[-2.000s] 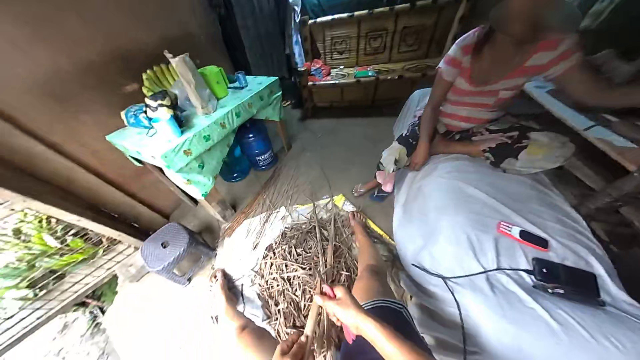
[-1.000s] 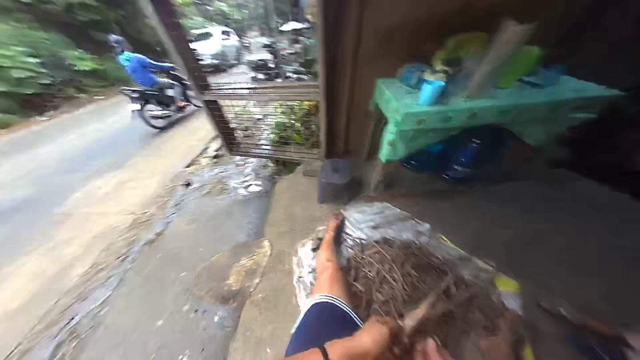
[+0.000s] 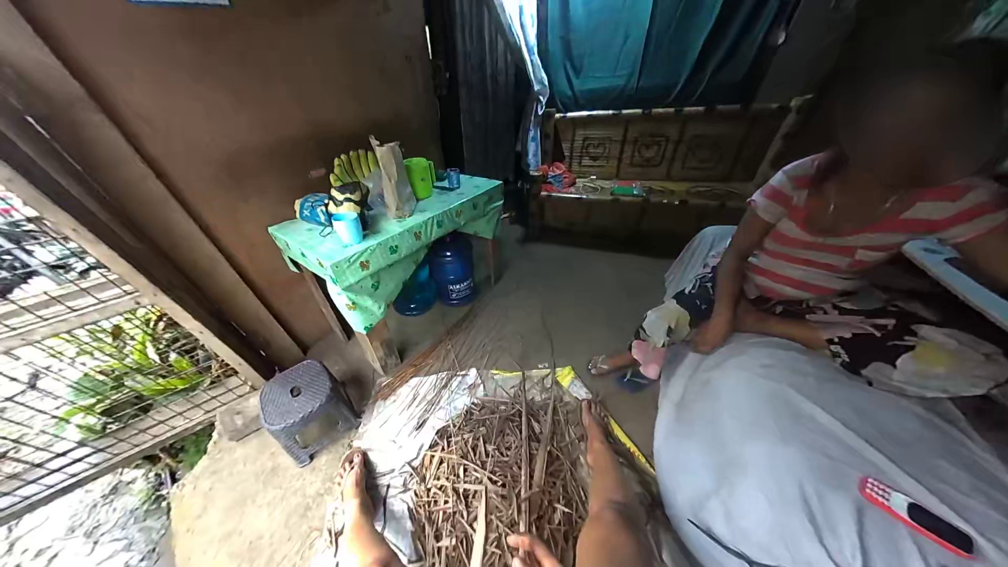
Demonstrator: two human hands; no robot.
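The fingers of my right hand (image 3: 534,549) show at the bottom edge, slightly curled over a heap of short dry brown plant strips (image 3: 496,465). Whether they grip anything is not clear. My left hand is out of view. A longer pale strip (image 3: 479,529) rises from the bottom edge, left of my right hand; its lower end is hidden. Long thin dry stalks (image 3: 441,354) fan out beyond the heap. White and yellow sacking (image 3: 409,417) lies beneath, between my bare feet.
A grey plastic stool (image 3: 305,402) stands left. Behind it, a table with green cloth (image 3: 370,248) bears bananas, a paper bag and cups; blue water jugs (image 3: 451,272) stand underneath. A person in a striped shirt (image 3: 850,236) sits right, beside a white-covered mound (image 3: 756,441) holding a red-edged handset (image 3: 917,516).
The view swung towards the road, then back indoors. Two seconds ago both hands were over the heap, the right with a red-handled thing; now only some right-hand fingers show, at the bottom edge.
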